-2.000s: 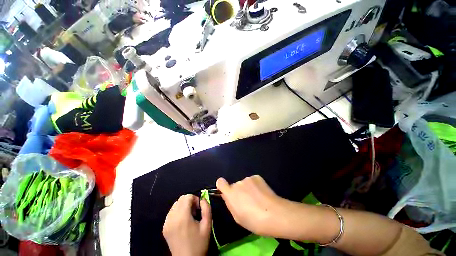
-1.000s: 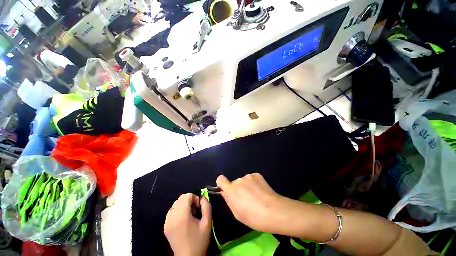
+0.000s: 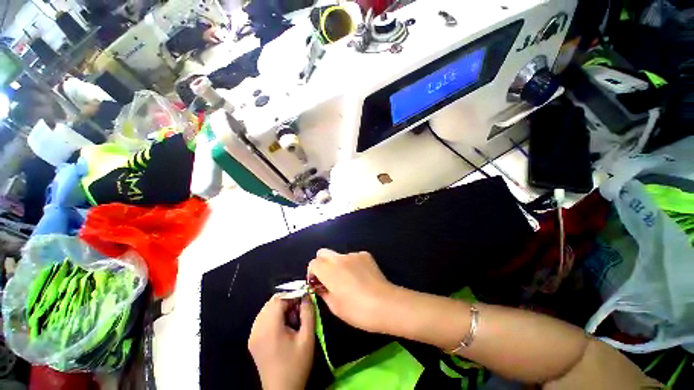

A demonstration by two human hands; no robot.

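A large black fabric panel (image 3: 396, 228) lies flat in front of the sewing machine (image 3: 335, 145). My left hand (image 3: 280, 346) pinches the top end of a narrow neon-green strip (image 3: 320, 335) over the panel. My right hand (image 3: 351, 291) touches or nearly touches it and holds small silvery thread snips (image 3: 291, 289), blades pointing left across the strip's end. Something dark red shows between the fingers; its shape is unclear. The strip runs down to a neon-green fabric panel (image 3: 380, 369) at the lower edge of the picture.
A bag of green strips (image 3: 76, 312), a red plastic bag (image 3: 144, 236) and a black-green lettered piece (image 3: 141, 179) lie left. A phone with white cable (image 3: 559, 145) and a white carrier bag (image 3: 647, 251) are right. A handwheel (image 3: 534, 80) is at the machine's right end.
My right hand has moved left and up, close against my left fingers. The snips' blades now extend to the left past the strip. My left hand has barely moved.
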